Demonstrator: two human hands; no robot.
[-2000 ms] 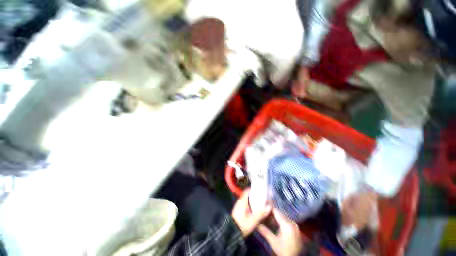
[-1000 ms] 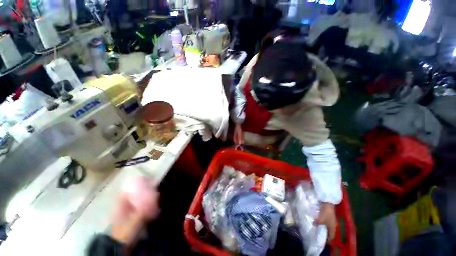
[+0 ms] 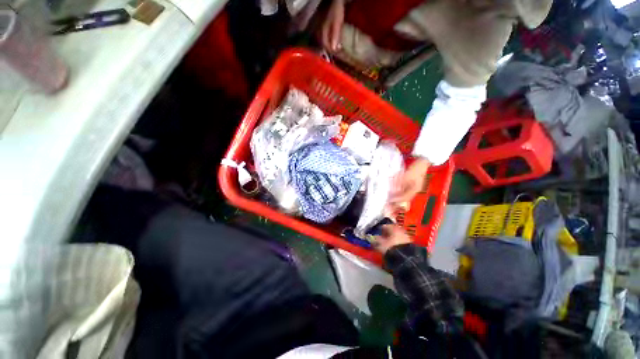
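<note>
A red-orange plastic basket [image 3: 250, 119] stands beside the table, with a white tie on its rim. In it are a blue-and-white checked cloth [image 3: 324, 179], crinkled clear plastic bags [image 3: 279, 137], a small white box [image 3: 361, 140] and dark blue items [image 3: 356, 237]. My right hand [image 3: 393, 237], below a dark plaid sleeve, reaches into the basket's near right corner. It is blurred, and its fingers and any hold are unclear among the dark items and clear plastic. My left hand is not in view.
Another person's hand [image 3: 412, 184] is in the basket's right side. The white table [image 3: 116, 91] bears a dark tool [image 3: 91, 21] and a blurred pink object [image 3: 31, 59]. A red stool [image 3: 516, 151] and yellow basket [image 3: 497, 219] stand right.
The view has swung down and right; the machine has left the picture. The blurred hand over the table is gone from view, and my right hand now shows in the basket.
</note>
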